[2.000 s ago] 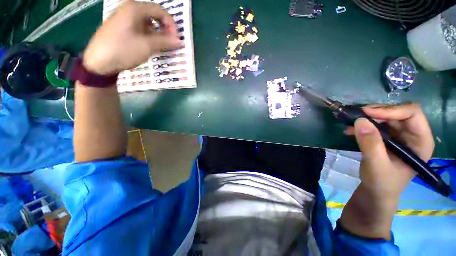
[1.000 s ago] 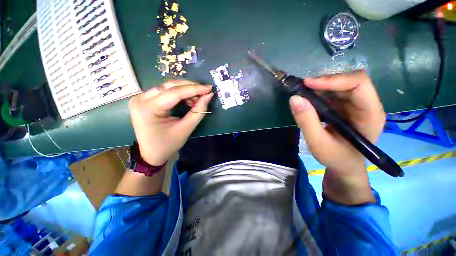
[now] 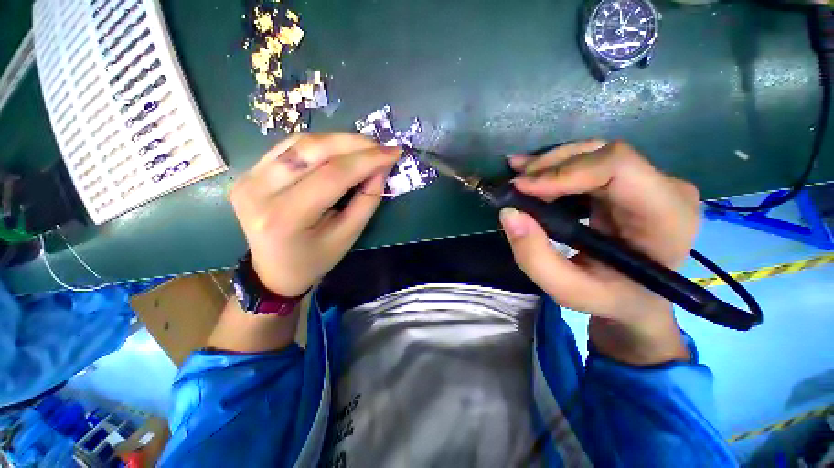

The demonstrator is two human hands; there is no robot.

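Observation:
The small whitish circuit board [image 3: 410, 175] lies on the dark green bench top, partly hidden by my left fingertips. My left hand [image 3: 315, 196] has thumb and forefinger pinched together over the board's left part. A thin pale wire end shows below the fingertips; whether a small component is between them cannot be told. My right hand [image 3: 604, 228] holds the black soldering iron [image 3: 613, 255] like a pen. The iron's thin metal tip reaches the board beside my left fingertips.
A white sheet with rows of small dark parts [image 3: 119, 101] lies at the left. A pile of yellow-gold bits [image 3: 274, 64] lies beyond the board. A wristwatch [image 3: 620, 35] lies at upper right. A black cord [image 3: 817, 110] runs down the right side.
My left hand came from the component sheet to the board, and its fingertips now lie over it. The iron's tip has moved down and left onto the board. The view has shifted.

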